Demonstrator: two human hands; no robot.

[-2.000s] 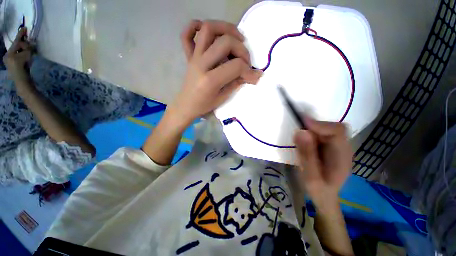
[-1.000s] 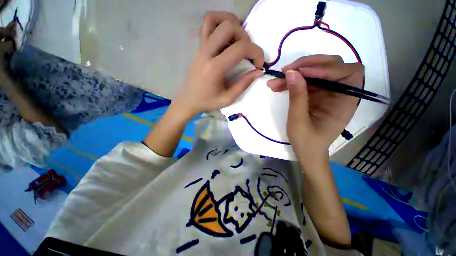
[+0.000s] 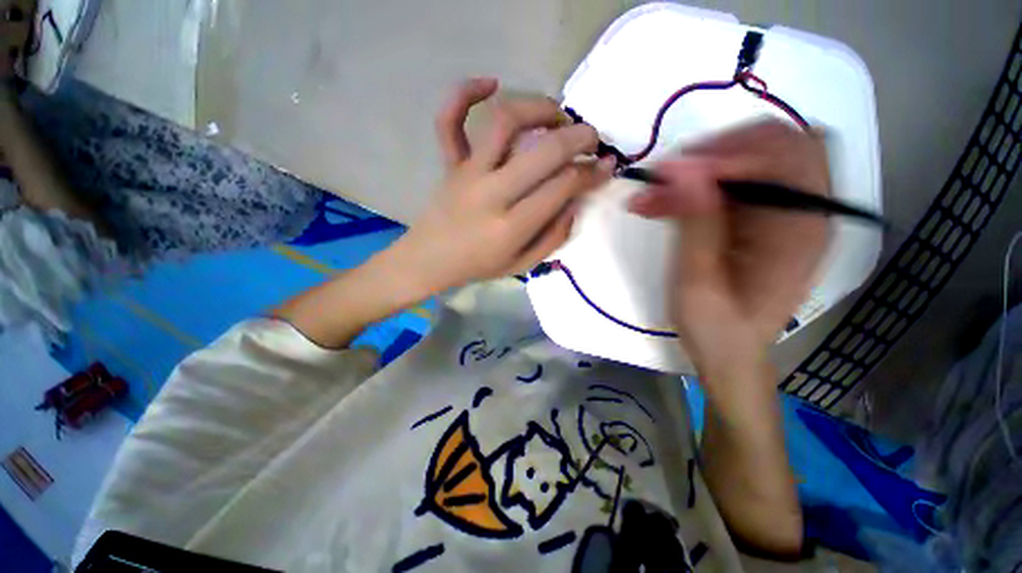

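Note:
A white panel [image 3: 628,241] lies in front of me, partly under my hands. A red-and-black wire harness [image 3: 686,92] curves across it, with a black connector [image 3: 750,48] at the top edge and another connector [image 3: 545,269] at the lower left edge. My left hand [image 3: 510,185] is at the panel's left edge, its fingertips closed on the wire end by a dark connector. My right hand [image 3: 753,218], blurred, holds slim dark tweezers [image 3: 784,197] like a pencil. Their tip is beside my left fingertips. The harness's right part is hidden behind my right hand.
A black grid strip [image 3: 953,190] runs along the right of the panel. Grey-lilac stacked panels [image 3: 986,392] with a white cord are at the far right. Another person's arm [image 3: 39,162] is at the left. A red object [image 3: 87,394] lies on a white surface at the lower left.
My right hand has swung from the panel's lower right up to my left fingertips, bringing the tweezers there. The panel appears shifted slightly right. The other person's arm has moved up and left.

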